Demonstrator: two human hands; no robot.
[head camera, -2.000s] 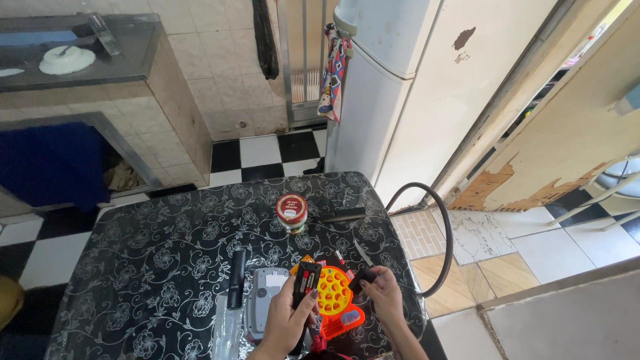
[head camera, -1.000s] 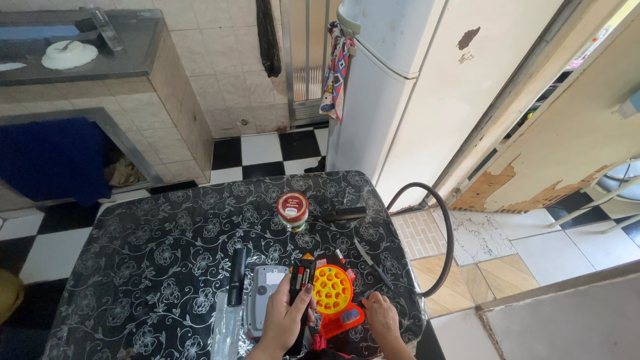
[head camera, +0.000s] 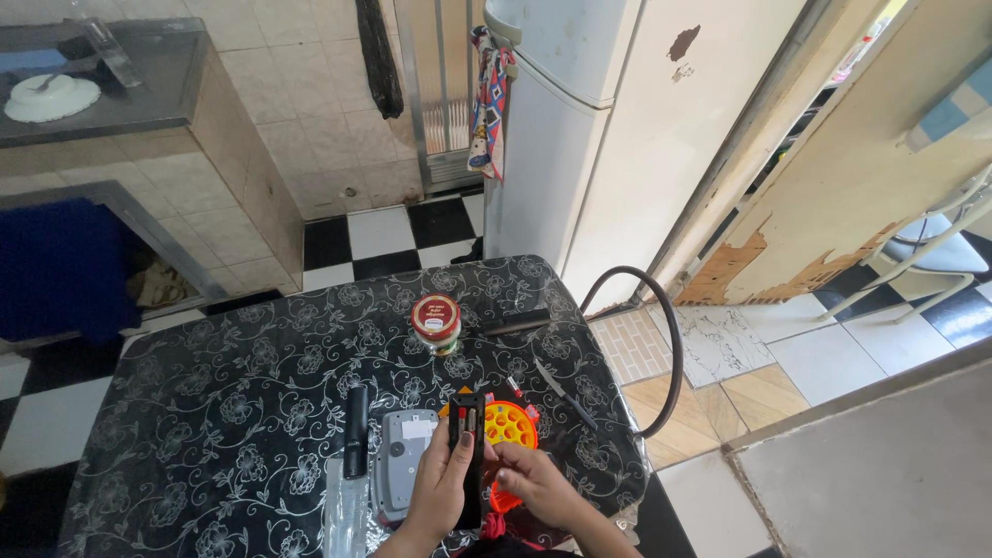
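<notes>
My left hand (head camera: 442, 480) is closed around a long black plastic device (head camera: 468, 426), held upright near the table's front edge; red and metallic parts show at its upper end. The fingers of my right hand (head camera: 531, 480) are curled against the device's right side; whether they hold something small is hidden. Behind both hands lies a round yellow and orange plastic toy (head camera: 511, 425) with several holes, partly covered. A grey plastic device (head camera: 403, 457) lies just left of my left hand. One small red and silver battery (head camera: 514, 387) rests beyond the toy.
A kitchen knife (head camera: 566, 394) lies at the right. A glass jar with a red lid (head camera: 436, 319) stands farther back, beside a dark bar-shaped object (head camera: 517, 322). A black cylindrical object (head camera: 356, 432) and clear plastic packaging (head camera: 346, 508) lie left on the patterned tablecloth (head camera: 256, 411).
My right hand has moved left from beside the toy to the black device. My left hand still holds the device.
</notes>
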